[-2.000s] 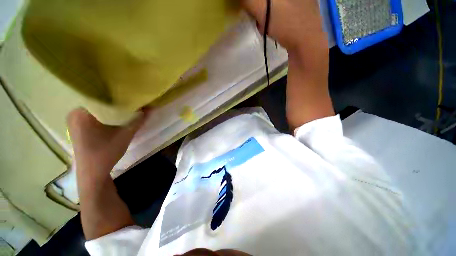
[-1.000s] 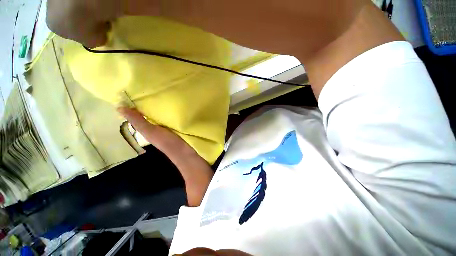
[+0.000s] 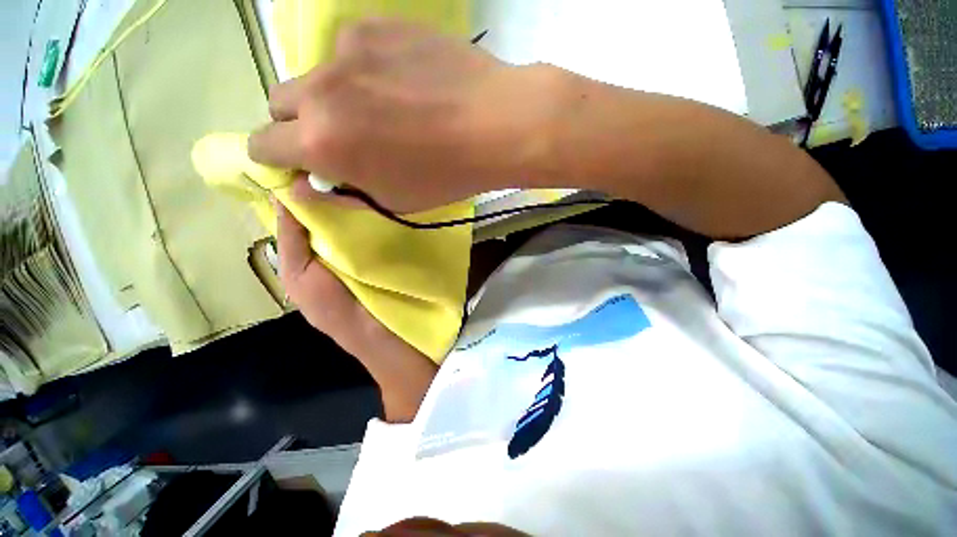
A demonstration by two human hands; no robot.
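Observation:
The bag panel (image 3: 394, 257) shows its bright yellow reverse and is gathered and folded between my hands. My left hand (image 3: 315, 283) grips its folded edge from below, with the fingertips partly hidden by the fabric. My right hand (image 3: 388, 115) is closed over the panel's upper fold, just above my left hand. A small white end shows under my right fist, with a black cord (image 3: 420, 224) trailing right from it; the rest of that tool is hidden in the fist. No ornament can be made out at the fold.
Stacked khaki panels (image 3: 173, 157) lie at the left, with more layered pieces (image 3: 52, 304) at the far left. A white sheet (image 3: 640, 47) lies beyond my right forearm. Black thread snips (image 3: 824, 68), tape scraps (image 3: 855, 113) and a blue-rimmed tray (image 3: 905, 89) are at the upper right.
My right hand has come down and right from the upper left onto the fold beside my left hand. The panel is now bunched there. The snips have come into fuller view.

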